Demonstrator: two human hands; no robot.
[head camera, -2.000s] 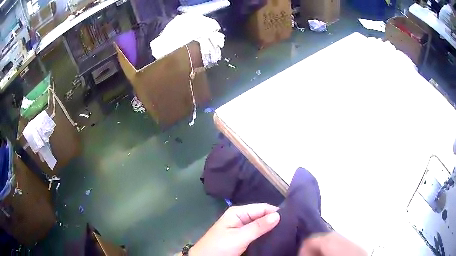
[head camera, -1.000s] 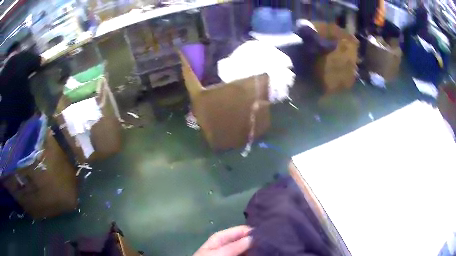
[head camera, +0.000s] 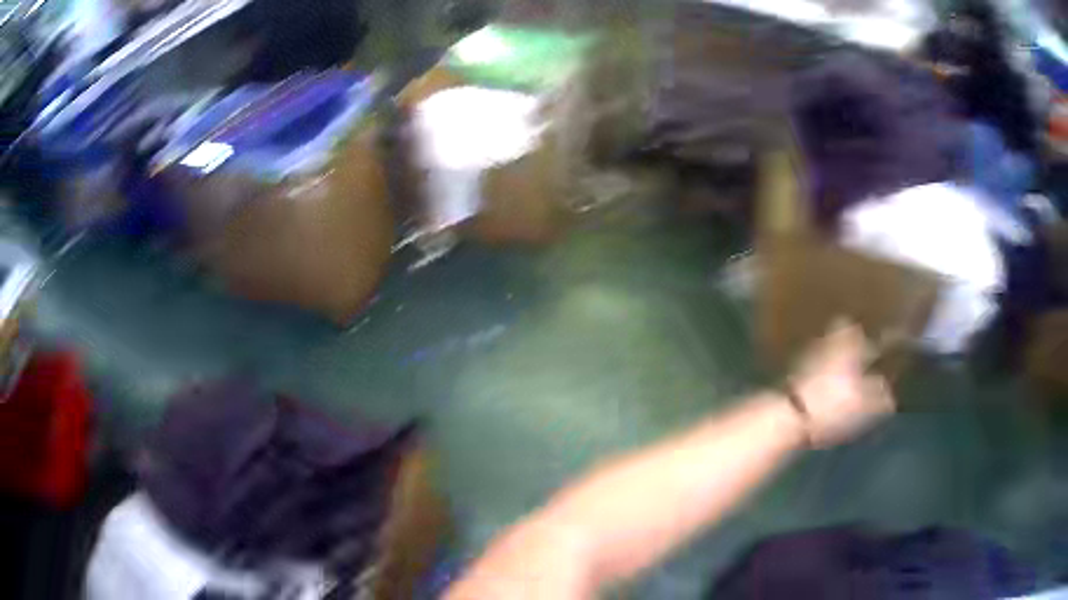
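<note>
The frame is strongly blurred. My left hand, with a dark band at the wrist, is stretched out over the floor. It looks empty, with its fingers apart, though the fingers are smeared. A heap of dark purple-brown cloth lies at the lower left by a carton edge. More dark cloth shows at the bottom right, cut off by the frame edge and apart from the hand. My right hand is not in view.
A carton with white cloth stands behind the hand. Other cartons stand at the upper left, one with blue lining. A red object is at the left edge. White material lies below the dark heap.
The view has swung left, and the white table has left the picture. My left hand has moved away from the dark cloth and reaches out with the forearm showing. The lower-left heap has come into view.
</note>
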